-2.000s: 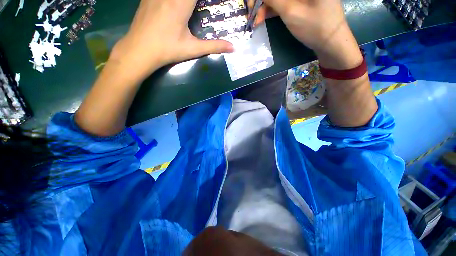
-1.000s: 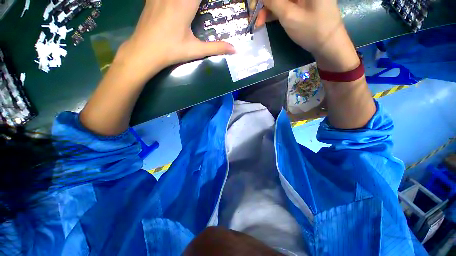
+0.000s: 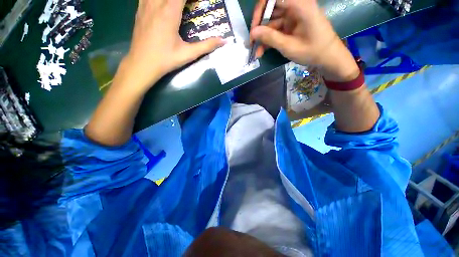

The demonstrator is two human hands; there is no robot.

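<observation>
A part panel (image 3: 205, 19) with black, white and yellowish rows lies on a white strip (image 3: 232, 64) at the top centre, cut off by the top edge. My left hand (image 3: 163, 42) lies along the panel's left side, thumb stretched over its lower edge. My right hand (image 3: 297, 35) holds silvery tweezers (image 3: 268, 12) like a pencil. The tweezers' tips point down at the strip's lower right part, below the panel. Whether a small part is between the tips cannot be told.
White slivers (image 3: 50, 68) and small dark parts (image 3: 80, 47) lie at left. Dark and silvery phone parts (image 3: 16, 108) lie at far left. Stacked panels (image 3: 400, 5) show at top right. A yellow tape mark (image 3: 100, 70) is on the bench. An open scrap box (image 3: 304, 88) is below the bench edge.
My right hand has moved the tweezers from the panel's right edge down onto the bare strip. The strip's right side now shows. The whole view has shifted slightly.
</observation>
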